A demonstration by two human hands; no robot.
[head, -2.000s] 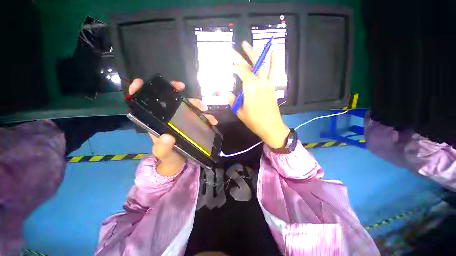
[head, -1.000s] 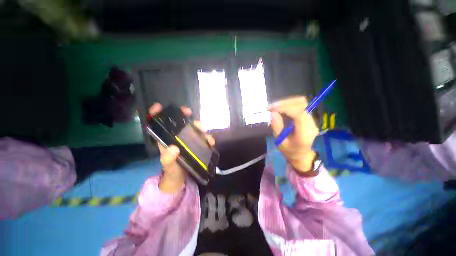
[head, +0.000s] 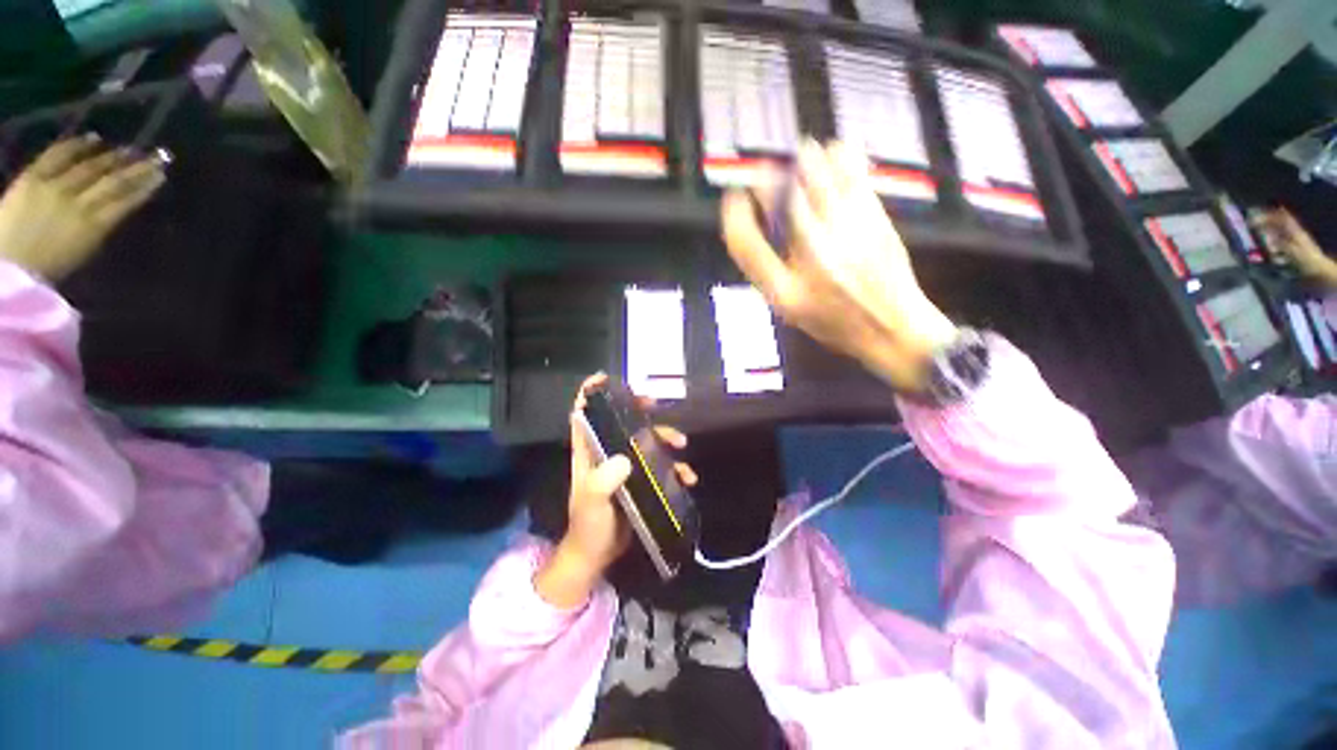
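Note:
My left hand [head: 598,491] is closed around a dark handheld device [head: 645,476] with a yellow strip, tilted in front of my chest. A white cable [head: 799,523] runs from its lower end up to the right. My right hand [head: 839,257] is stretched over the front edge of the far black tray [head: 587,201], blurred, at the third phone [head: 745,91]; whether it grips anything cannot be told. The blue stylus is not visible. The near black tray [head: 557,415] holds two phones with white screens [head: 654,340].
The far tray holds several phones with red-edged list screens. More phones lie on stacked trays [head: 1205,293] at the right. Another person's hand [head: 81,198] rests over black trays at the left; another hand [head: 1298,246] shows at the right edge. A small dark device [head: 447,349] lies on the green mat.
The view has shifted to show the far tray and its phones. My right hand has moved forward from the near tray to the far one. My left hand still holds the device.

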